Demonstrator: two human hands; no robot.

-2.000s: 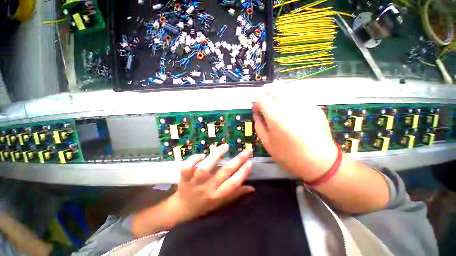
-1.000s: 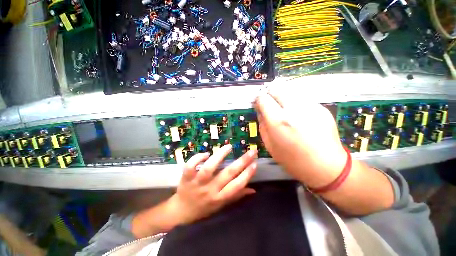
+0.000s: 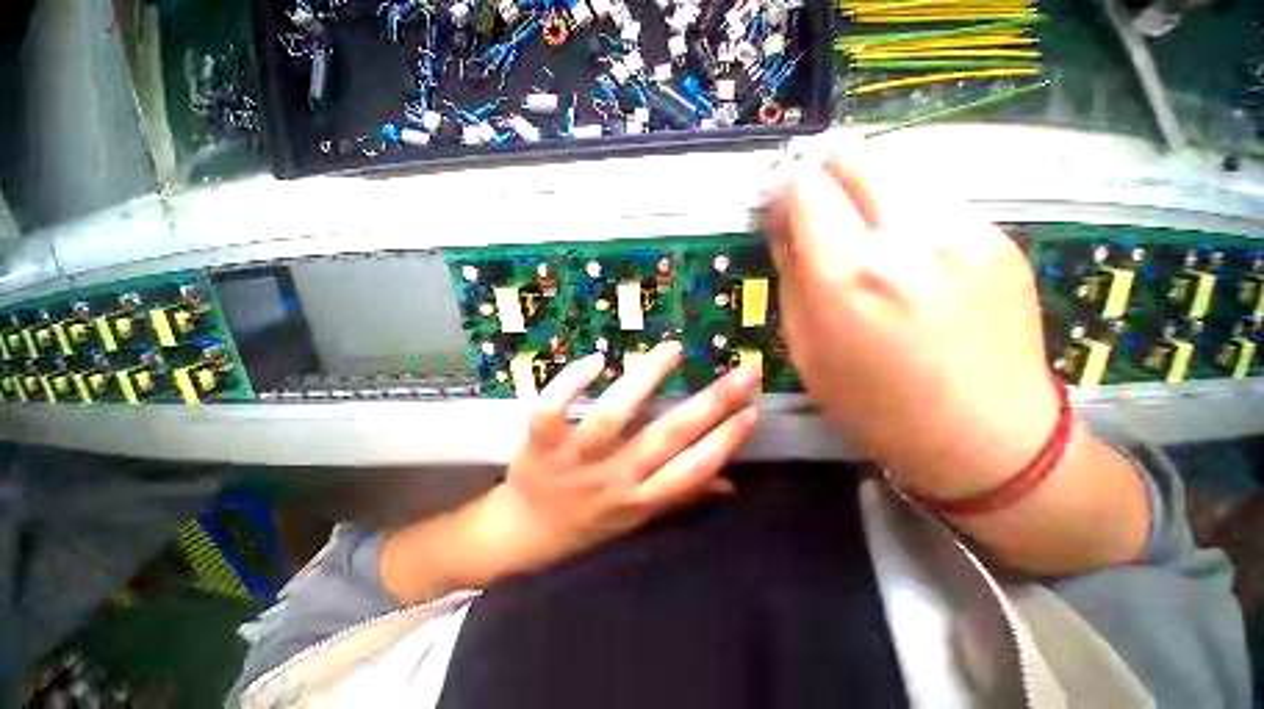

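A green circuit board panel (image 3: 568, 313) with two rows of small boards lies in the conveyor channel in front of me. It bears yellow blocks and pale blocks. My left hand (image 3: 617, 450) rests with spread fingers over the panel's near edge and lower row, with nothing seen in it. My right hand (image 3: 901, 305) is above the panel's right part and the far rail, with its fingertips bent together near that rail. The fingertips are blurred by glare, so I cannot tell what they hold. The right hand hides the boards under it.
Beyond the far rail (image 3: 416, 208) stands a black tray (image 3: 374, 90) of mixed loose components. Yellow wires (image 3: 936, 49) lie right of it, then a thin metal strip (image 3: 1144, 69). More board panels lie left (image 3: 104, 346) and right (image 3: 1171, 312). The near rail (image 3: 305, 432) runs before me.
The view has shifted, so the tray and boards sit higher in the picture. My left hand stays at the panel's near edge. My right hand stays over the panel's right part, fingertips nearer the tray's corner.
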